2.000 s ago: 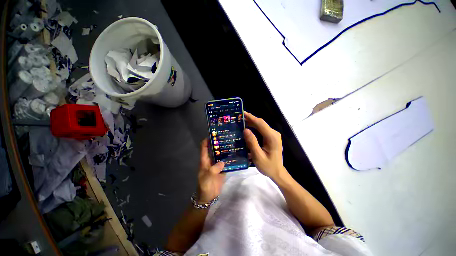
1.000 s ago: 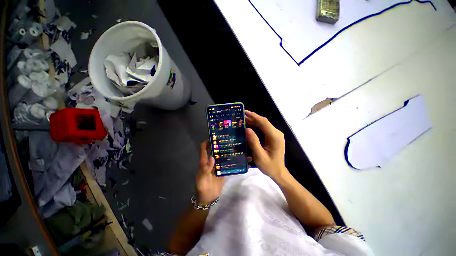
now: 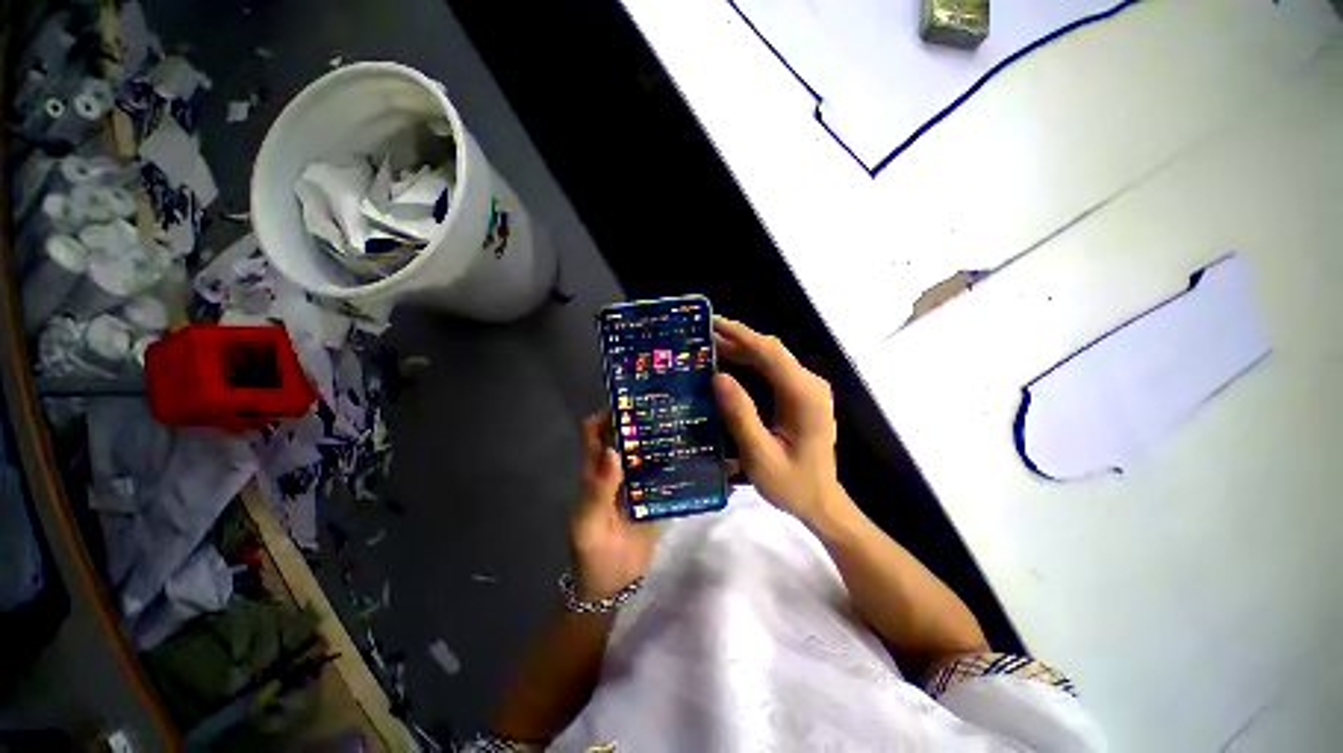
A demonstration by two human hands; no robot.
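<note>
A smartphone point(image 3: 664, 409) with a lit dark screen is held upright in front of my body, over the dark floor. My left hand point(image 3: 611, 515) grips its lower left edge, with a chain bracelet at the wrist. My right hand point(image 3: 784, 419) grips its right edge, thumb along the side. The fingers behind the phone are hidden.
The pale table point(image 3: 943, 427) on the right bears a paper-topped cut piece point(image 3: 1141, 380), the larger lay point(image 3: 884, 81) and a block weight point(image 3: 954, 21). On the left are a white bucket point(image 3: 508, 265) with scraps, a red container point(image 3: 184, 378) and white rolls point(image 3: 111, 236).
Compared with two seconds ago, my left thumb has moved off the lower screen to the phone's side. The table things sit slightly higher in the view. Both hands still hold the phone.
</note>
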